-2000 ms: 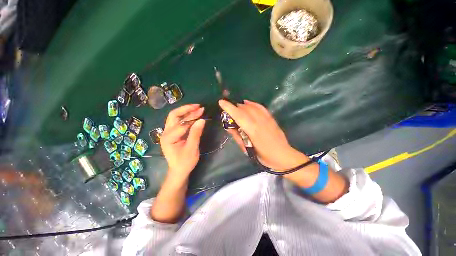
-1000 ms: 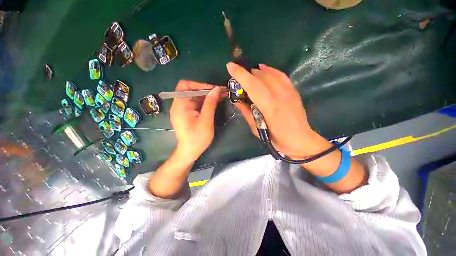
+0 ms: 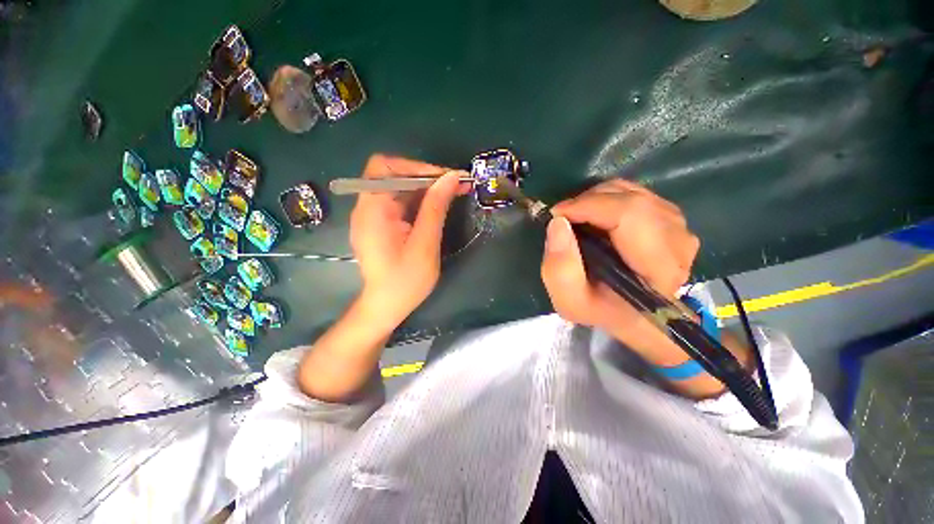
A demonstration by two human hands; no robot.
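My left hand (image 3: 397,230) pinches the slim silver tweezers (image 3: 394,185), whose tip reaches the left side of the dark module in work (image 3: 496,176). The module lies on the green mat with its yellow and blue inside showing. My right hand (image 3: 614,256) holds the black soldering iron (image 3: 640,292) like a pen, its tip at the module's lower right part. Whether the tip touches is too small to tell. Thin solder wire (image 3: 297,256) runs from the spool (image 3: 143,268) past my left hand.
At left are several teal modules (image 3: 234,208), with a single dark module (image 3: 302,206) beside them. Several dark modules (image 3: 245,95) and a flat round disc (image 3: 294,98) are above. A tub (image 3: 709,8) is cut off at the top edge. Bubble wrap (image 3: 82,379) is at lower left.
My right hand has let go of the module, moved right and turned the iron from pointing away to pointing at the module. The tweezers have come to the module from the left.
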